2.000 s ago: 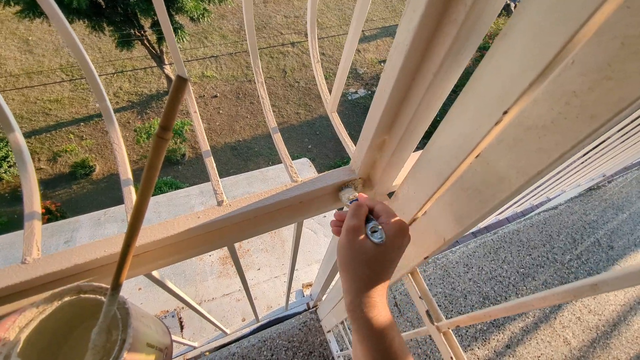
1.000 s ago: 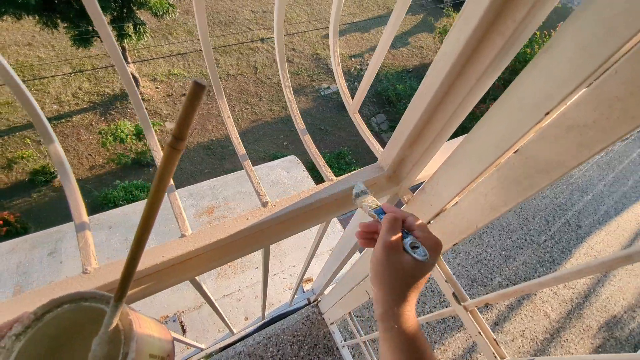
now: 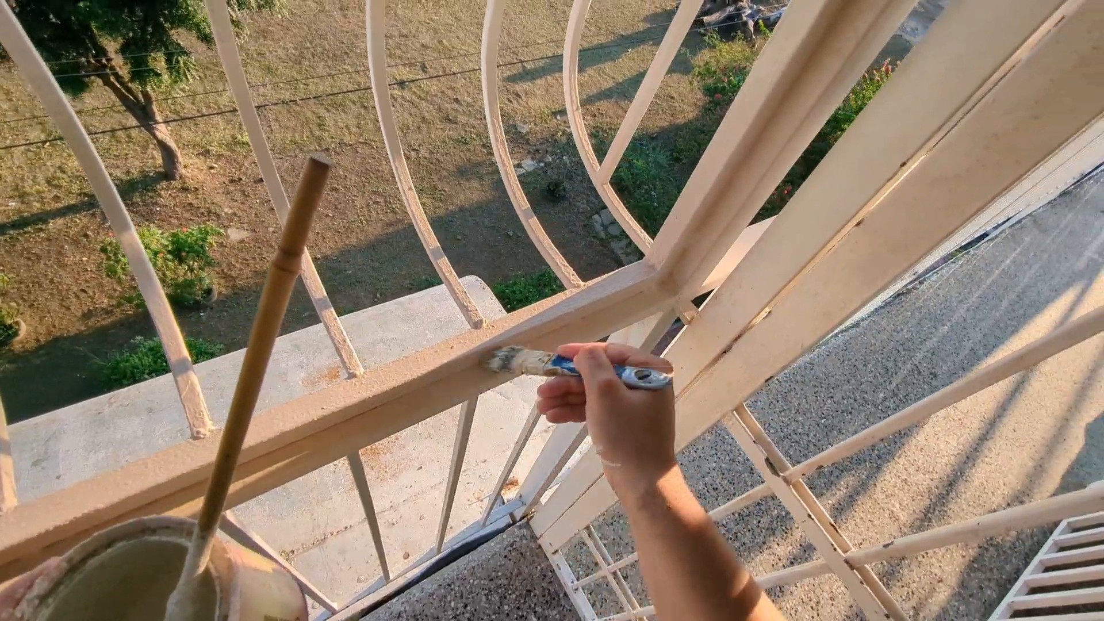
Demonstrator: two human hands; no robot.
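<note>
My right hand [image 3: 625, 405] grips a paintbrush [image 3: 573, 364] with a blue and silver handle. Its paint-coated bristles touch the inner face of a cream metal rail [image 3: 379, 401], left of the corner where the rail meets an upright frame post [image 3: 742, 164]. At the lower left is a paint pot [image 3: 263, 586] holding light paint, with a bamboo stick [image 3: 267, 319] leaning in it. A bit of my left hand [image 3: 21, 595] shows at the pot's left edge, against its side; most of that hand is hidden.
Curved cream bars [image 3: 401, 172] rise from the rail. Below them lie a concrete ledge [image 3: 259, 379] and a yard with a tree [image 3: 142, 103] and shrubs. To the right, a wide cream panel [image 3: 862, 250] slants past more bars [image 3: 957, 379] above a speckled floor [image 3: 862, 423].
The brush in my right hand has moved left along the rail, away from the corner by the post. Its handle now points more to the right. The view has shifted somewhat.
</note>
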